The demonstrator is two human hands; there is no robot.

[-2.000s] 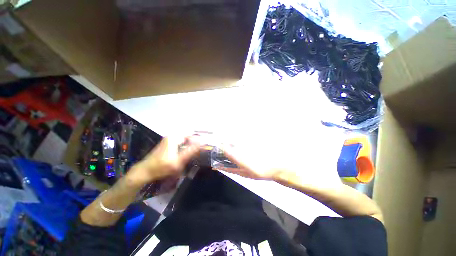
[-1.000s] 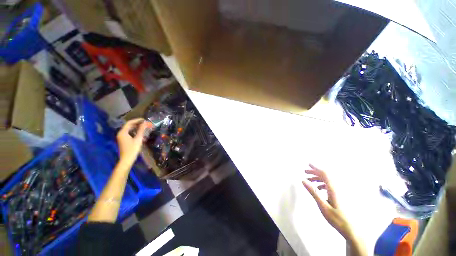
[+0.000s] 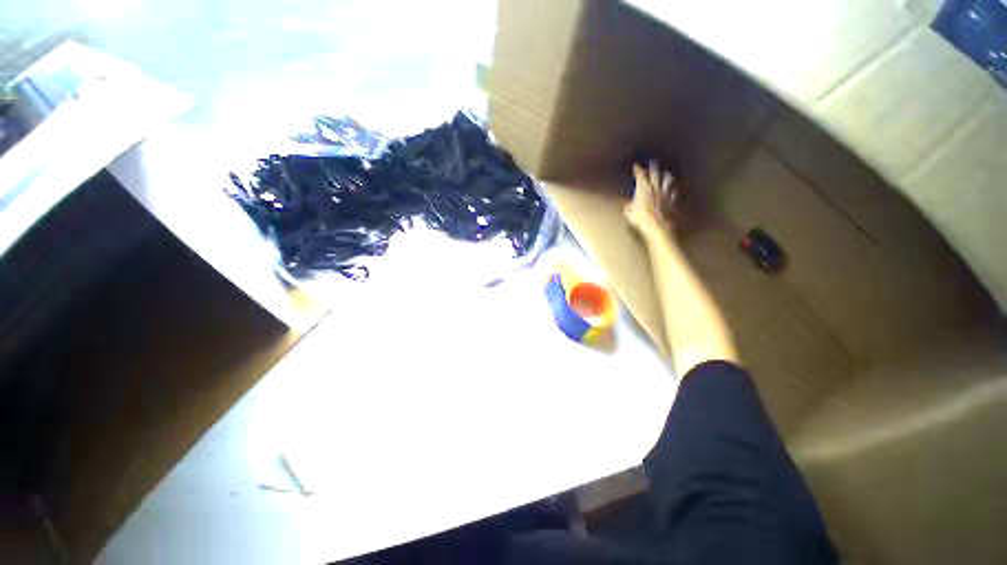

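My right hand [image 3: 654,196] reaches into the right carton [image 3: 823,320], near its far inner corner. Its fingers are spread over a dark spot there; whether they hold something I cannot tell. A small black electronic device [image 3: 762,251] with a red patch lies on the carton's inner surface, to the right of my hand and apart from it. My left hand is not in view.
A black cable pile [image 3: 387,193] lies on clear plastic at the back of the white table [image 3: 442,386]. An orange-and-blue ring [image 3: 580,308] stands beside the right carton. The left carton [image 3: 144,364] opens toward the table. A small pale scrap [image 3: 294,475] lies near the front.
The view has swung right, away from the floor cartons. My right hand has moved from above the table into the right carton. My left hand, earlier over the floor carton, has left the view.
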